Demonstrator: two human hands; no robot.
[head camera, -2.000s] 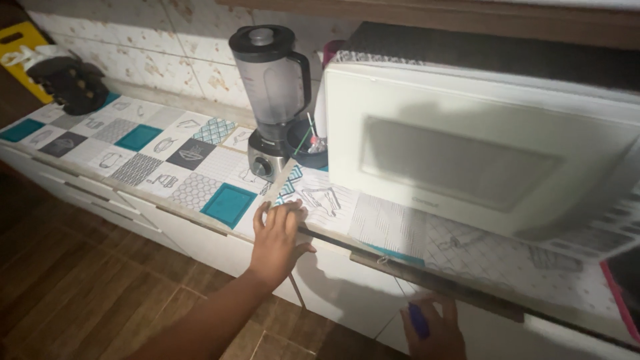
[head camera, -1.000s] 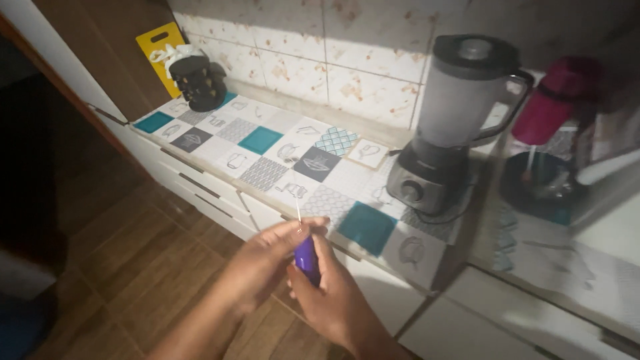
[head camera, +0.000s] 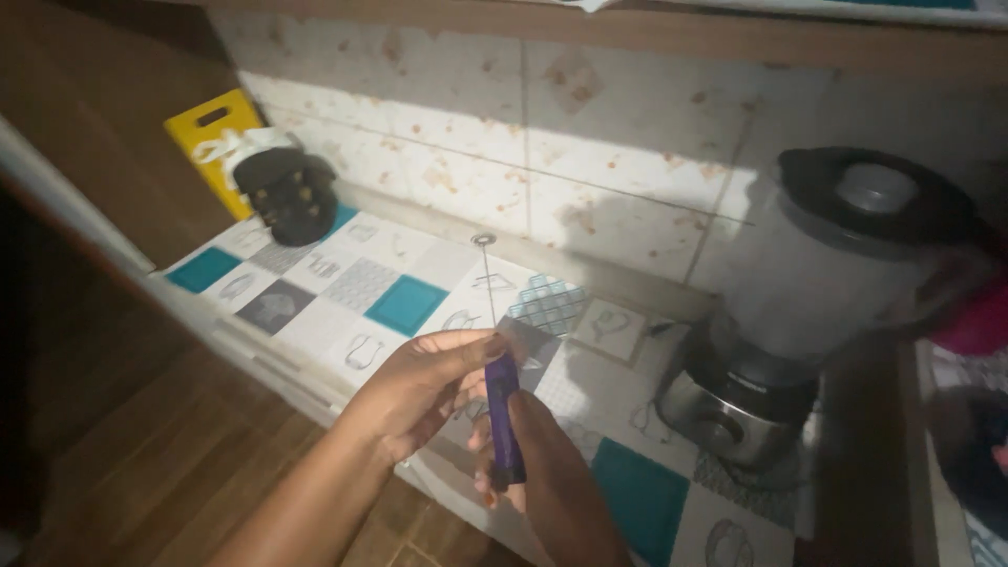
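A handheld milk frother (head camera: 504, 417) with a purple handle, thin metal shaft and small coiled whisk ring points up and away from me. My right hand (head camera: 543, 465) is closed around its handle, thumb along the side. The fingertips of my left hand (head camera: 441, 378) pinch the top of the handle, where the shaft begins. Both hands are above the front edge of the counter, which has a patterned patchwork cover (head camera: 405, 305).
A blender (head camera: 740, 394) stands at the right. A black container (head camera: 287, 193) and a yellow cutting board (head camera: 213, 130) stand at the far left end against a wooden panel. A shelf edge (head camera: 504, 24) runs overhead; a dark round item lies at far right.
Two seconds ago my left hand was at the counter edge near the microwave, apart from my right; now both hold the frother. The view has swung left.
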